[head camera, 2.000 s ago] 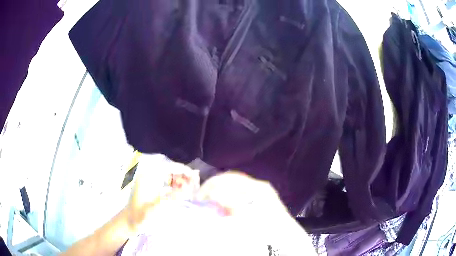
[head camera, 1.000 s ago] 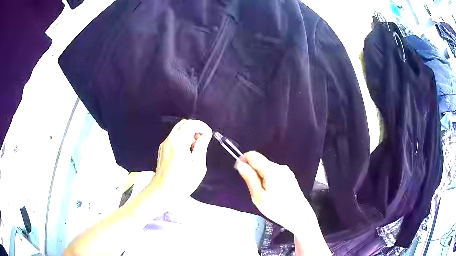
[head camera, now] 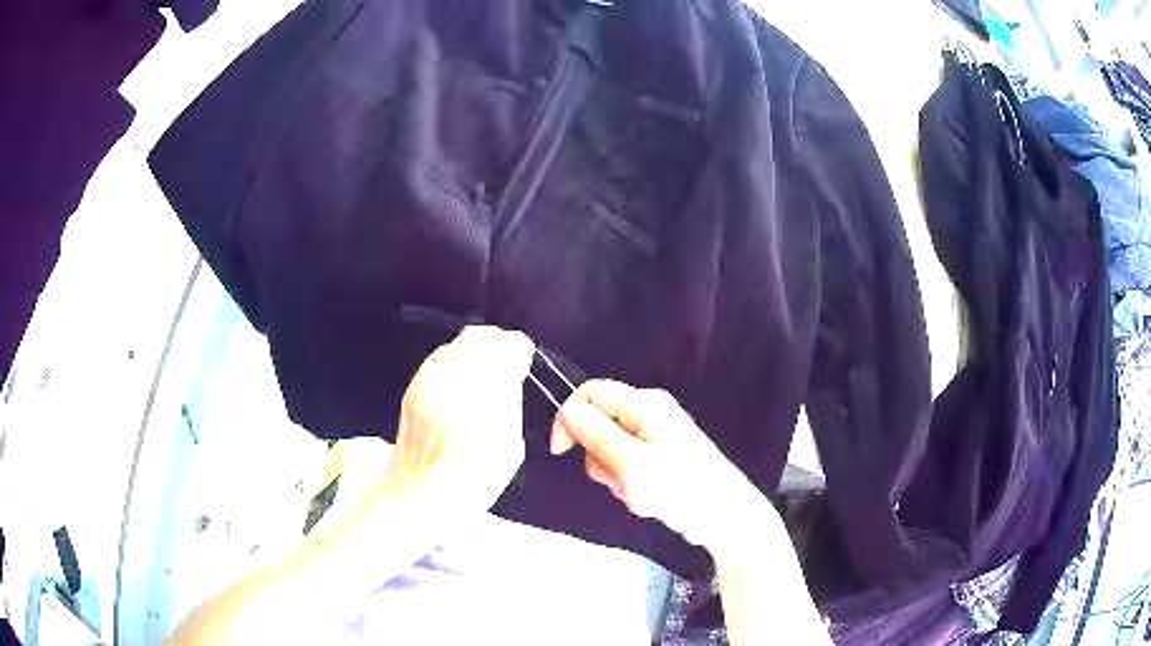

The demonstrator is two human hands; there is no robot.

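Note:
A large dark jacket (head camera: 631, 278) lies spread out in front of me, its front opening running down the middle. My left hand (head camera: 467, 404) pinches the front edge low on the jacket, below a short raised strip at the left. My right hand (head camera: 631, 442) grips a thin silvery wire tool (head camera: 552, 381). The tool's far end meets the fingertips of my left hand. What lies between those fingertips is hidden, and any button there cannot be seen.
Other dark garments with hanger hooks (head camera: 1022, 290) lie at the right, beside blue-grey cloth (head camera: 1086, 152) at the far right. Dark cloth (head camera: 57, 152) hangs at the upper left. The white tabletop (head camera: 88, 303) shows at the left. Lilac clothing is below.
Both hands have come up from the bottom edge onto the lower jacket front. Since one second ago, my right hand moved slightly left and the tool's tip reached my left fingertips.

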